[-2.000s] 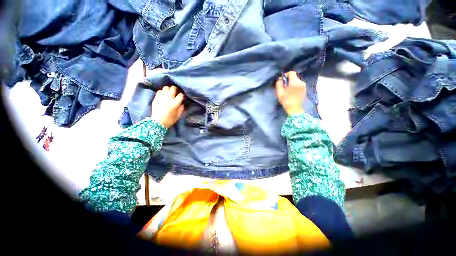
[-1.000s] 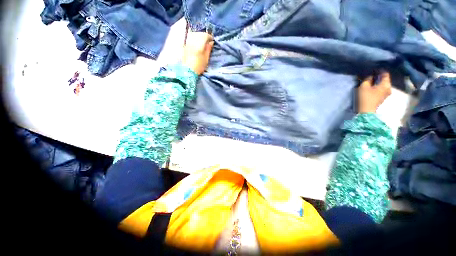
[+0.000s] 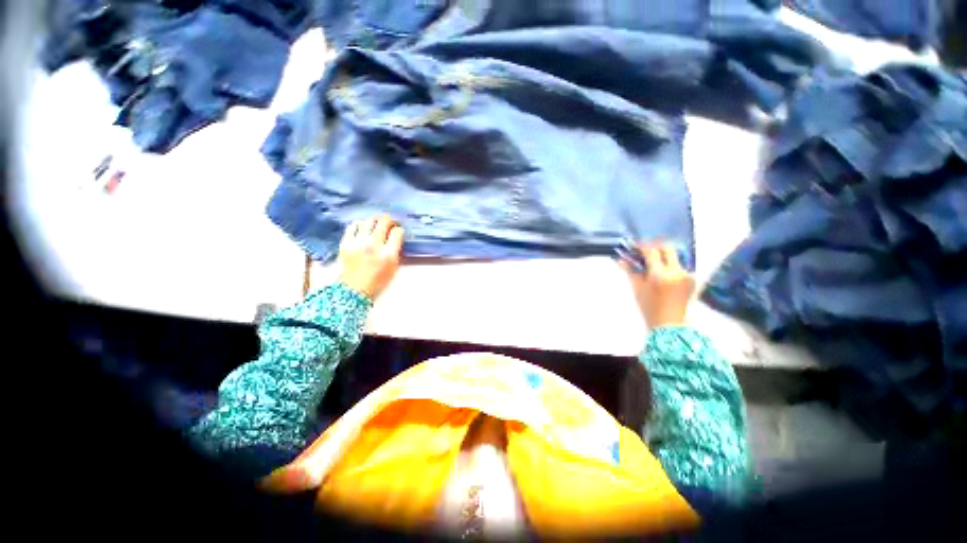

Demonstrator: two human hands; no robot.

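A blue denim garment (image 3: 594, 170) lies spread and rumpled on the white tabletop in front of me, its near edge running almost level between my hands. My left hand (image 3: 371, 255) is closed on that edge at the left. My right hand (image 3: 662, 278) is closed on the edge near its right corner. A small dark thing shows at my right fingers; I cannot tell what it is. The underside of the garment is hidden.
Denim heaps lie at the far left (image 3: 201, 69) and at the right (image 3: 859, 233), with more denim at the far side. Small dark and reddish specks (image 3: 112, 181) are on the white top (image 3: 201, 233) at left. The table's front edge runs below my hands.
Both hands have moved from the upper part of the garment down to its near edge and now grip it. The garment's near edge lies farther from my body.
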